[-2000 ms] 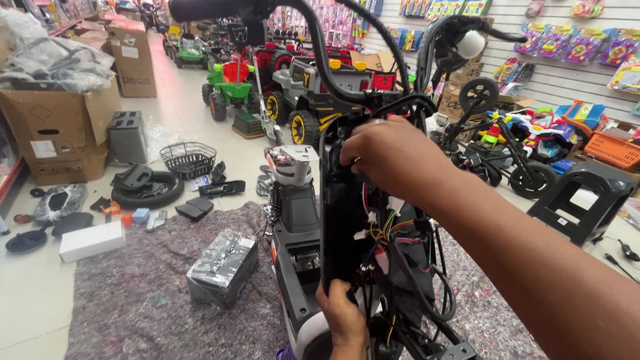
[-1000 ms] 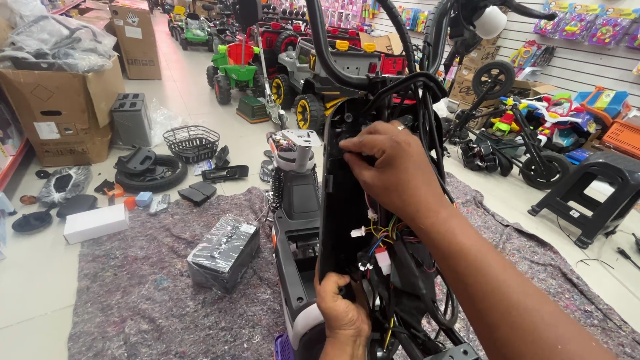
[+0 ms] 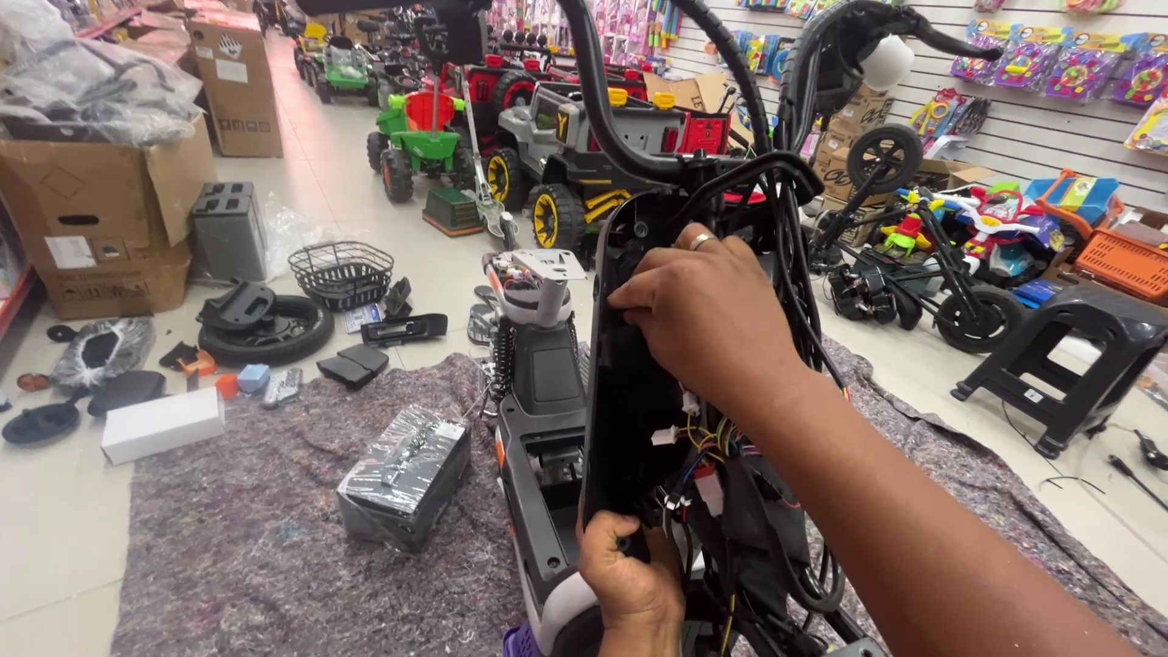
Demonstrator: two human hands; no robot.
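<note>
A black plastic front panel (image 3: 613,401) stands upright at the steering column of an electric scooter, below its black handlebar (image 3: 602,119). My left hand (image 3: 631,575) grips the panel's lower edge, thumb in front. Near the panel's upper part is my right hand (image 3: 707,301), fingers bent and thumb and index fingertip close together; whether a small part is between them cannot be told. Below the right hand, a bundle of coloured wires (image 3: 707,443) with white connectors and a red one hangs beside the panel. The scooter's grey and black deck (image 3: 538,511) extends behind it.
A plastic-wrapped box (image 3: 406,479) lies on the grey felt mat (image 3: 246,547). Left on the floor are a wire basket (image 3: 341,274), a tyre (image 3: 306,333), a white box (image 3: 164,424) and loose parts. A black stool (image 3: 1072,365) stands right; ride-on toy cars (image 3: 584,137) are behind.
My right hand has shifted slightly at the upper part of the panel, its fingers now more bent. My left hand stays at the panel's lower edge.
</note>
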